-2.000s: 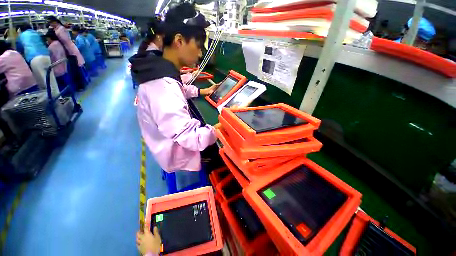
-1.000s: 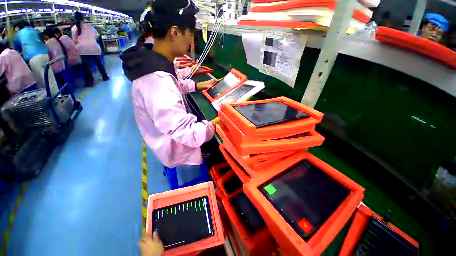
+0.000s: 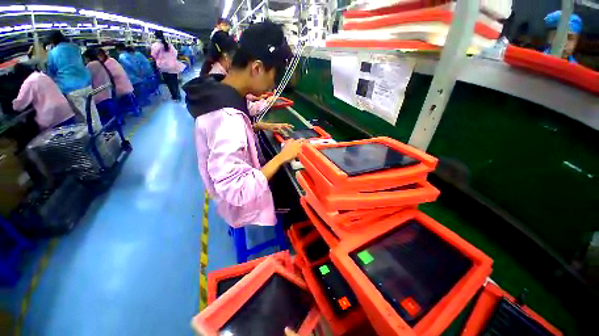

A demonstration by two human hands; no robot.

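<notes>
An orange foam tray with a dark tablet is tilted at the bottom edge, overlapping another orange tray with a dark tablet behind it. A fingertip, seemingly of my right hand, shows at the tablet's lower right, cut off by the picture's edge; its grip is hidden. My left hand is out of the picture. Right of these, a tablet with a green and a red square lies in a tray on a stack. Another tablet with such squares lies lower between them.
A person in a pink smock works beside a leaning tray stack topped by a dark tablet. A tray with a tablet is at the lower right. A white post, a hanging paper and a shelf with foam sheets stand behind.
A tilted tray with a dark tablet now overlaps the tray position at lower left. My left hand has left the picture. Green and red squares now show on the lower middle tablet. The neighbour's hands have moved.
</notes>
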